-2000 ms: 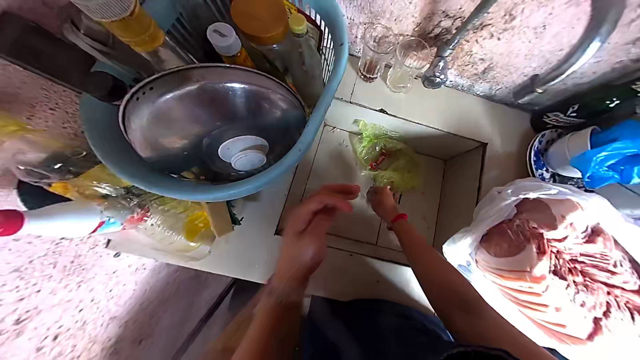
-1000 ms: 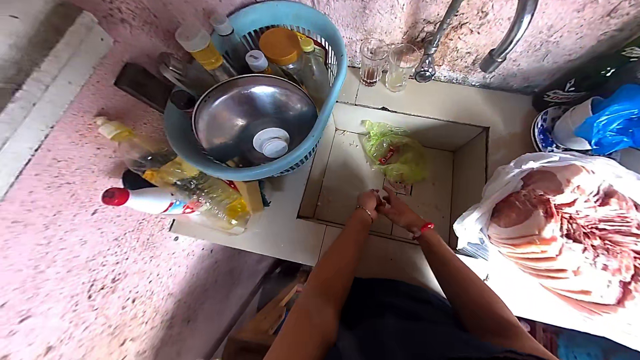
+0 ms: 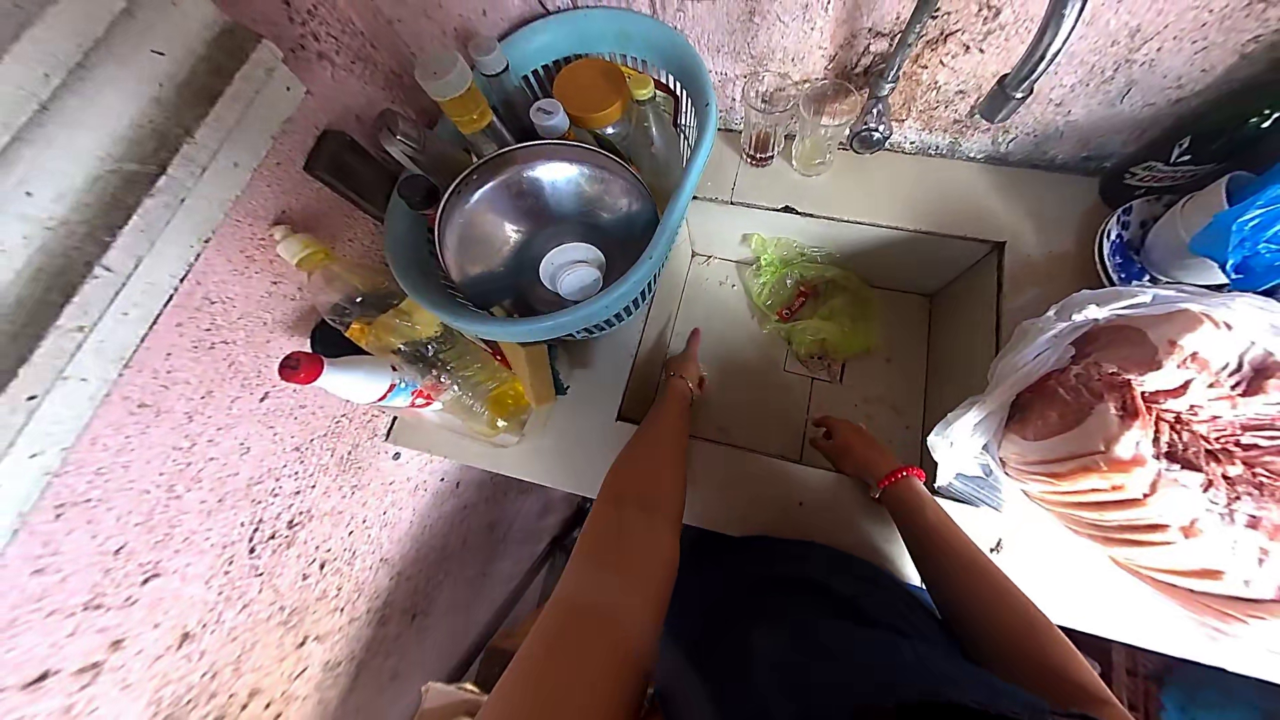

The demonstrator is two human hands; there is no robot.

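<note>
My left hand (image 3: 688, 368) hangs over the left part of a tiled sink basin (image 3: 745, 400), a finger pointing toward the back; no object shows in it. Over the basin's front edge is my right hand (image 3: 845, 445), its fingers partly curled, with nothing visible in them. A red bead bracelet (image 3: 900, 478) circles the right wrist. Between and beyond the hands, touching neither, a crumpled green plastic bag (image 3: 825, 305) lies on the basin floor. To the right, raw meat (image 3: 1120, 420) sits in a white plastic bag (image 3: 985, 400) on the counter.
A blue plastic basket (image 3: 700, 150) holding a metal bowl (image 3: 510, 220) and bottles stands left of the basin. Oil bottles (image 3: 470, 385) lie by it. Two glasses (image 3: 822, 125) stand behind, near a faucet (image 3: 1030, 65). Stacked dishes (image 3: 1125, 235) and a blue bag (image 3: 1250, 235) are at right.
The hands, together in front of the green bag one second ago, are now apart: the left has moved left, the right toward the basin's front edge.
</note>
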